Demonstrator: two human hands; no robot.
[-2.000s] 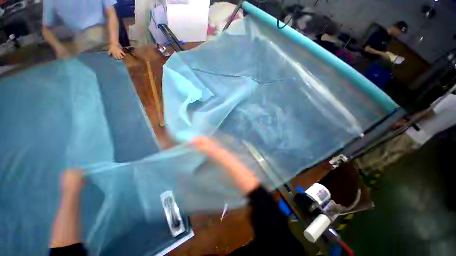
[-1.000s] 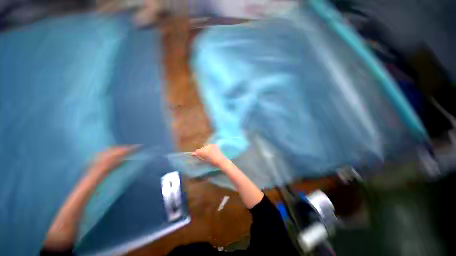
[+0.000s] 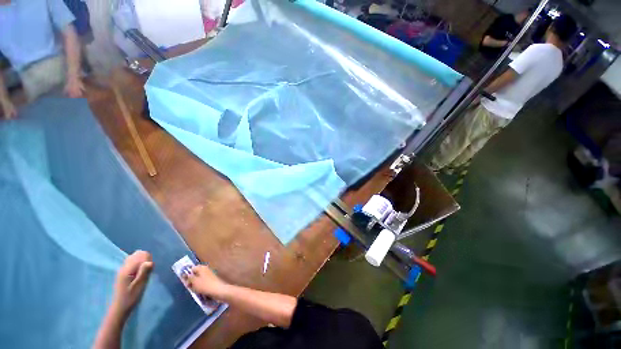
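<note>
Stacked blue fabric plies [image 3: 102, 184] lie flat at the left, with a lighter sheer blue layer [image 3: 61, 218] folded over them. My left hand [image 3: 135, 269] is closed on the edge of the sheer blue fabric near the near edge of the lay. My right hand [image 3: 203, 281] is on a small flat weight [image 3: 185, 269], a pale rectangle with a darker centre, at the cut end of the lay. Its fingers are on the upper part. The loose light-blue fabric [image 3: 272, 123] lies folded and wrinkled across the right part, reaching from the turquoise roll [image 3: 388, 42].
Brown table [image 3: 218, 225] shows between the fabrics, with a wooden stick [image 3: 136, 136] and a paper scrap [image 3: 266, 262]. An end cutter [image 3: 381, 238] sits on a rail at the near right edge. A person [image 3: 37, 41] stands across the table; others stand beyond the roll.
My right hand has let go of the sheer fabric and moved left onto the weight. The cloth has parted; the loose right piece now lies folded back. My left hand has moved down and nearer.
</note>
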